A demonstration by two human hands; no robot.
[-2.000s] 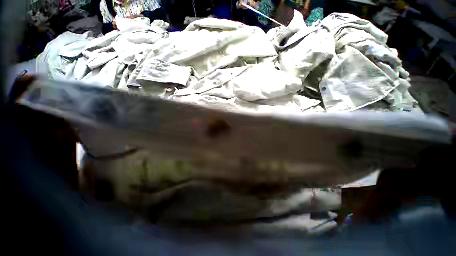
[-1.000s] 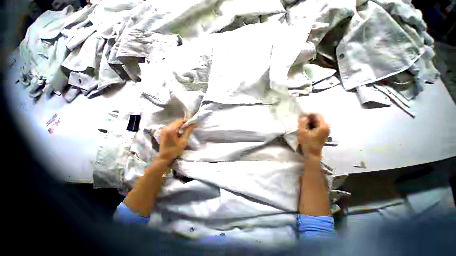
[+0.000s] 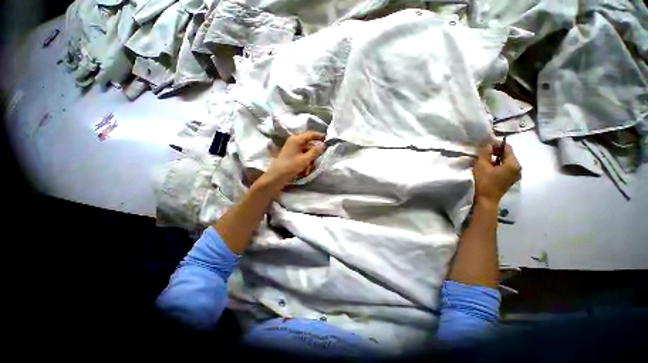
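Observation:
A pale grey-white garment [image 3: 398, 177] lies crumpled over the table's front edge and the wearer's lap. My left hand [image 3: 298, 159] pinches it at the left end of a long seam. My right hand [image 3: 496, 169] grips the right end of the same seam, which is stretched nearly straight between both hands. A small dark pointed tool, apparently thread snips [image 3: 499, 150], sticks up from my right hand. A black neck label [image 3: 219, 144] shows at the garment's left. Small round buttons [image 3: 282, 303] show near its lower edge.
Heaped pale garments [image 3: 160, 35] lie at the back left, and more [image 3: 593, 78] at the back right. The white table [image 3: 92, 163] has a curved front edge. A small dark object [image 3: 50, 37] lies at the far left. A pale surface shows dimly at the lower right.
The raised cloth strip of two seconds ago is no longer before the camera. Since one second ago, both hands have moved slightly up in view and the seam between them is pulled straighter.

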